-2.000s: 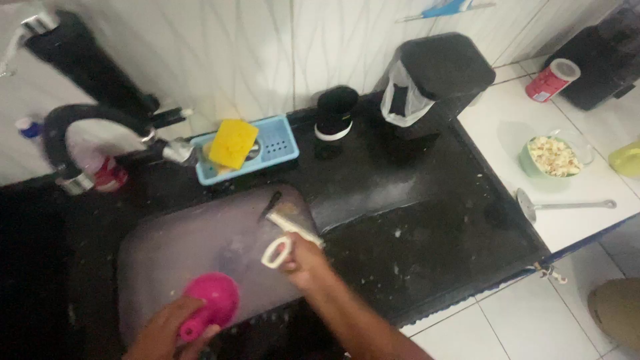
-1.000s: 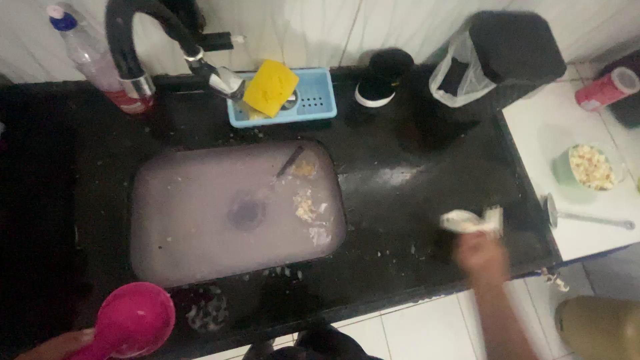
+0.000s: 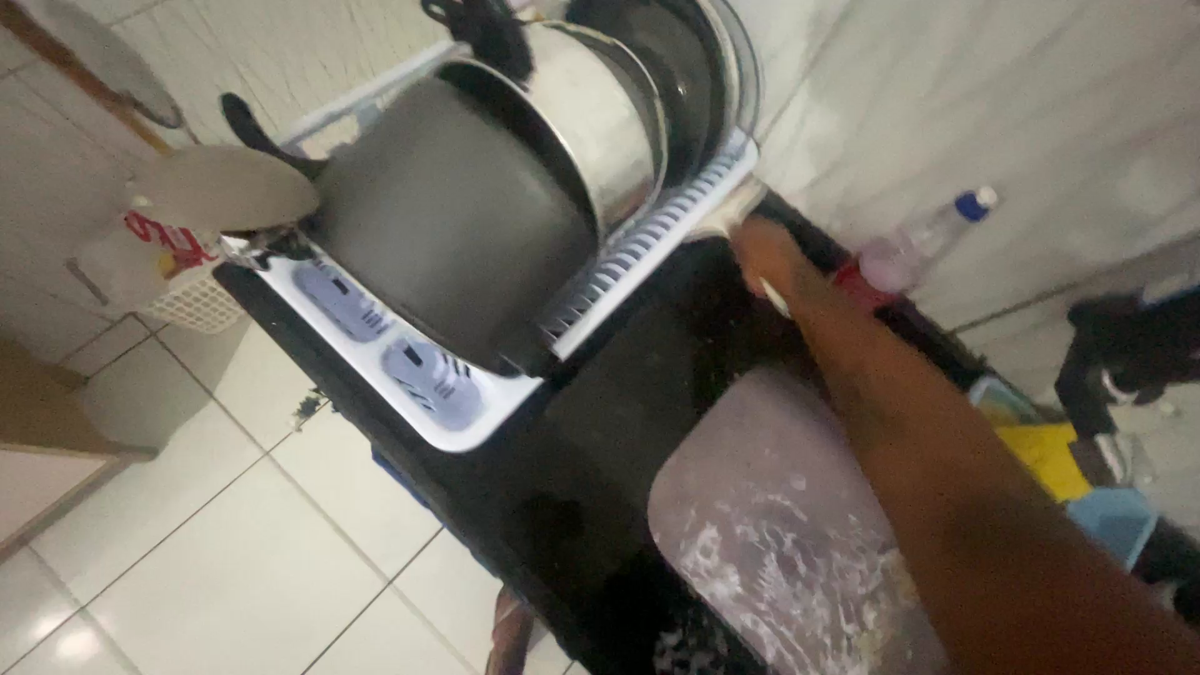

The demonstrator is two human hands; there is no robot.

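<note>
My right arm reaches from the lower right across the sink, and my right hand point(image 3: 769, 258) is at the right side of the white dish rack point(image 3: 647, 258). Its fingers are closed around a blurred white item point(image 3: 727, 214) beside the rack; a small pale piece also shows at the underside of the hand. The sink point(image 3: 778, 525) below holds cloudy water with foam and pale bits. A large dark pot point(image 3: 459, 216) and a light metal pot point(image 3: 600, 122) stand tilted in the rack. My left hand cannot be made out, and the pink scoop is out of view.
A clear bottle with a blue cap point(image 3: 923, 244) stands by the wall. The black faucet point(image 3: 1125, 366), a yellow sponge point(image 3: 1041, 455) and a light blue tray point(image 3: 1111, 520) are at the right. The black counter point(image 3: 600, 441) borders a tiled floor. A cream basket point(image 3: 202, 300) is beyond the rack.
The view has swung strongly left and tilted. My right hand has moved from the counter right of the sink to beside the dish rack. My left hand and the pink scoop have left view.
</note>
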